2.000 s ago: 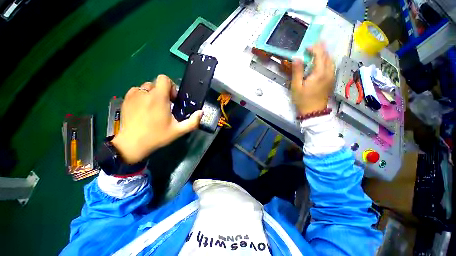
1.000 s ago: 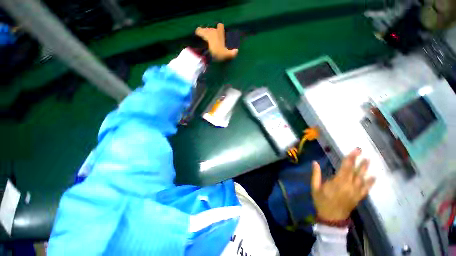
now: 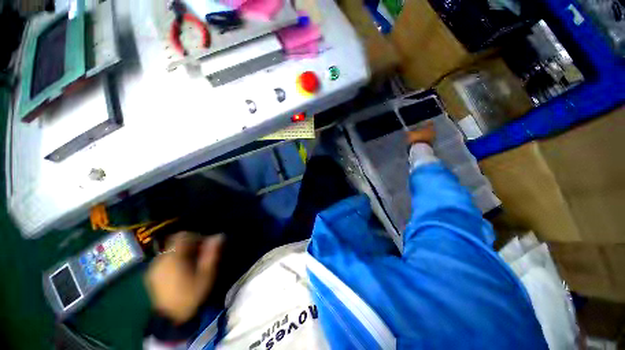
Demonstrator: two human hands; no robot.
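My right hand (image 3: 421,134) reaches into the grey parts tray (image 3: 445,160) at the right, near its dark pockets. It is small, and I cannot tell whether its fingers hold anything. My left hand (image 3: 179,277) is blurred at the lower left, near the handheld tester (image 3: 96,270); I cannot tell whether it holds anything. The white press machine (image 3: 219,123) has the teal fixture cover (image 3: 53,58) over its slide at the upper left.
Red-handled pliers (image 3: 186,31) and pink film scraps (image 3: 301,42) lie on the machine top. A red emergency button (image 3: 308,83) is at its front edge. Cardboard (image 3: 531,198) and a blue bin edge (image 3: 534,119) are at the right.
The view has swung to the right. My right hand has gone from beside the machine to the parts tray. My left hand has come back from far across the green surface.
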